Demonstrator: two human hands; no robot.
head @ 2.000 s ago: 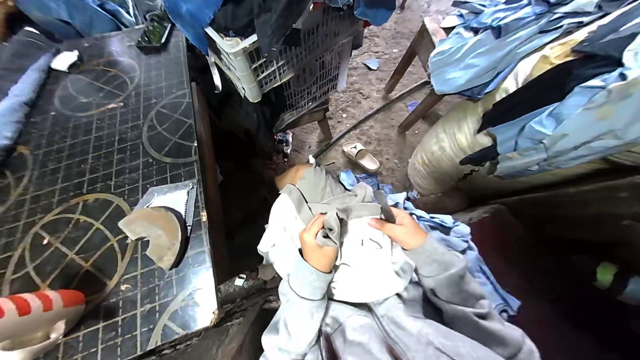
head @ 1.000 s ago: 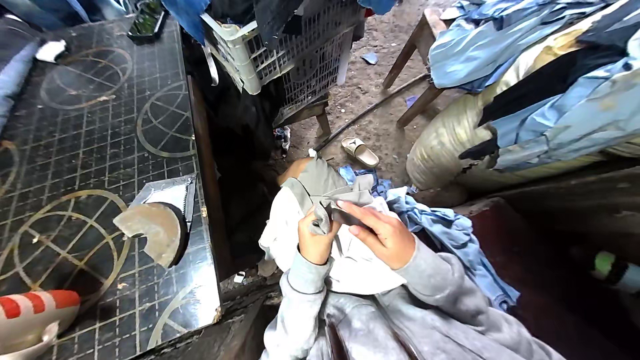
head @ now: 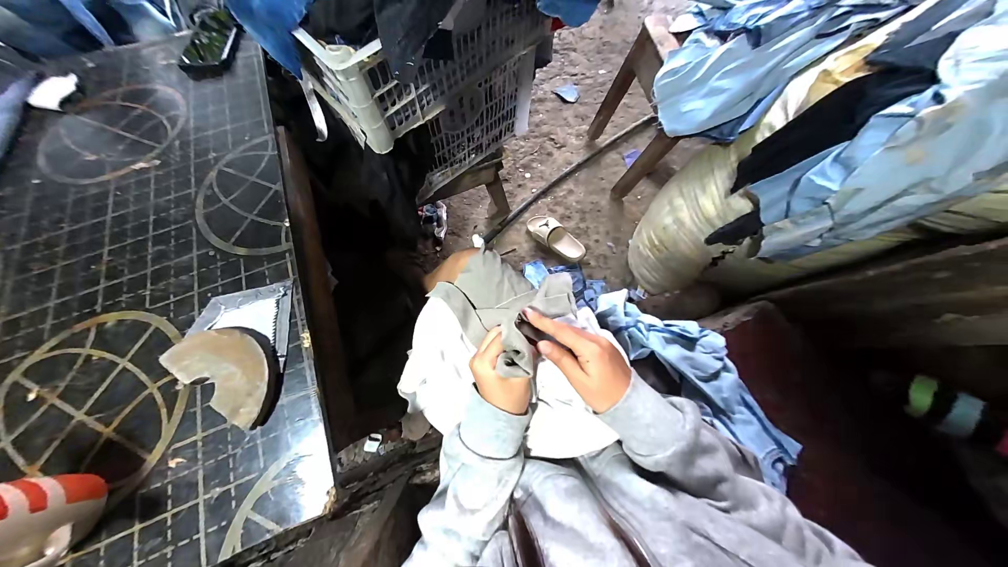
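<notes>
A grey-green piece of cloth [head: 480, 295] lies over white cloth [head: 441, 358] on my lap. My left hand [head: 502, 376] grips a bunched fold of the grey-green cloth. To its right, my right hand [head: 587, 362] pinches the same cloth between thumb and fingers, around a small dark gap or dark object that I cannot make out. Light blue garments [head: 693, 354] lie in a heap to the right of my lap.
At left stands a dark patterned tabletop [head: 157, 268] with a broken curved plate-like piece [head: 224, 374] and a striped item [head: 55, 508]. Beyond are a plastic crate [head: 465, 102], a sandal [head: 556, 238], a wooden stool [head: 642, 87] and a stuffed sack [head: 685, 228] beside piled blue cloth [head: 890, 150].
Both hands keep hold of the grey-green cloth. My right hand was over the cloth near the left fingers one second ago; now its fingers pinch the fold slightly farther from them.
</notes>
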